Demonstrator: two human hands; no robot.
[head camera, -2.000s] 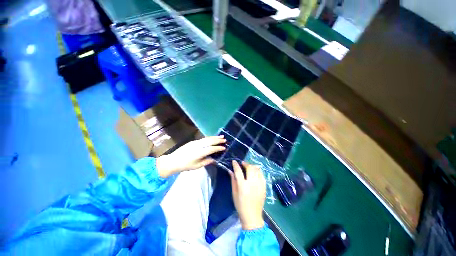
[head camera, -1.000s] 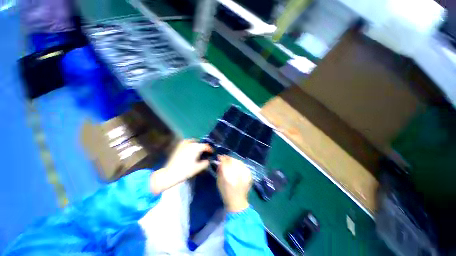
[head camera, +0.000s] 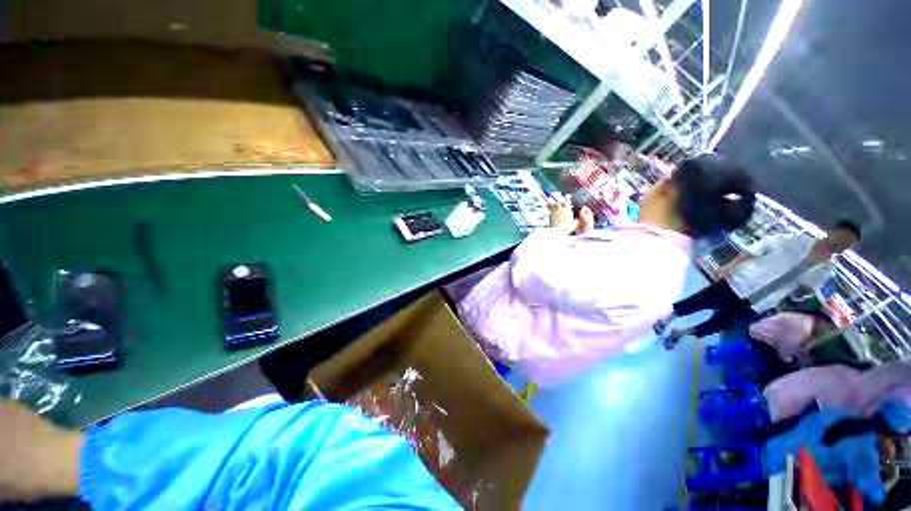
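Note:
My right hand (head camera: 38, 454) is at the lower left edge, cut off by the frame, with its blue sleeve across the bottom. Its fingers and anything in them are not visible. My left hand is out of view. Crinkled clear plastic (head camera: 38, 364) lies just above my right hand. A bagged phone unit (head camera: 88, 319) lies beside it on the green bench. A black phone unit (head camera: 249, 303) with a pale round spot at its far end lies to the right, apart from my hand.
A thin knife or scraper (head camera: 313, 204) lies behind. Clear blister tray (head camera: 420, 186), stacked trays (head camera: 527, 112), a pinkish-edged phone (head camera: 418, 227) and whitish block (head camera: 465, 219) are further right. An open cardboard box (head camera: 499, 424) holds plastic below the bench. A person in pink (head camera: 579, 289) is at right.
The view has swung far to the right. The dark panel grid and my left hand have left the picture; my right hand now shows only partly at the left edge.

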